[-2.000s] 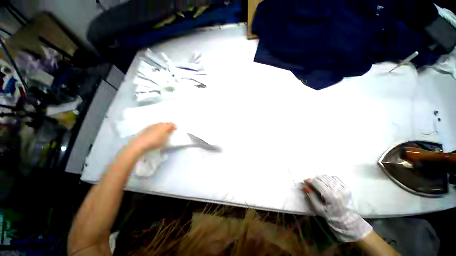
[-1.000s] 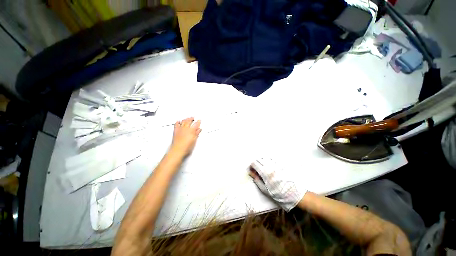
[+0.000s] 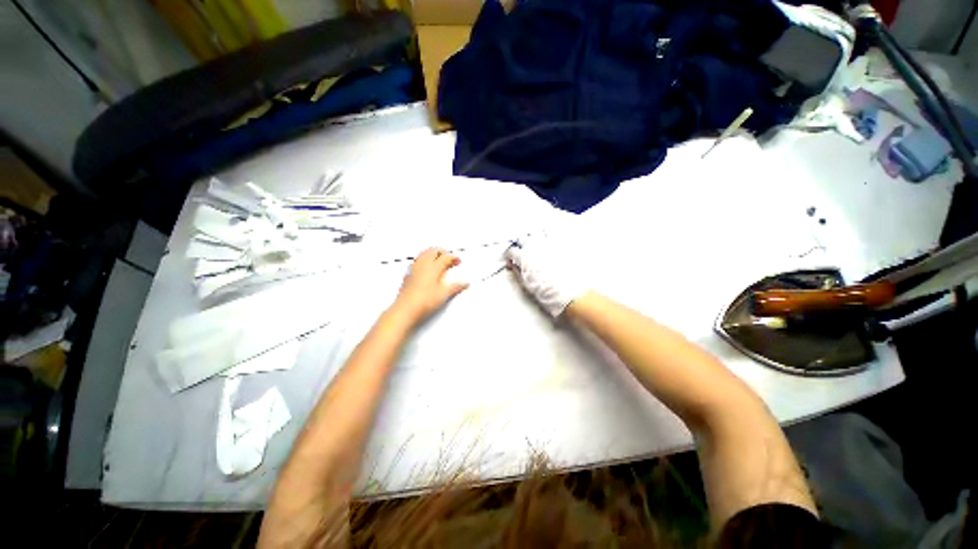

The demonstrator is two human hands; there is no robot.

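Note:
A white strip point(image 3: 477, 260) lies across the white table, almost lost against it and shown by thin dark edge lines. My left hand point(image 3: 432, 281), bare, is on its left part, fingertips at the upper edge and thumb spread toward the right. Whether it grips the cloth cannot be told. My right hand point(image 3: 538, 281), in a white glove, has its fingertips closed at the strip's right end. The steam iron point(image 3: 810, 322), with an orange-brown handle, rests at the right edge, touched by neither hand.
A heap of white strips point(image 3: 268, 236) lies upper left, a stack of flat white pieces point(image 3: 241, 343) below it, and a bent white piece point(image 3: 252, 431) lower left. Navy garments point(image 3: 579, 97) cover the far edge beside a pale stick point(image 3: 729, 131). Pale blue scraps point(image 3: 917, 153) lie far right.
My right hand has moved from the near side of the table up and left to the strip, close to my left hand. My left hand stays at the strip with its thumb now spread.

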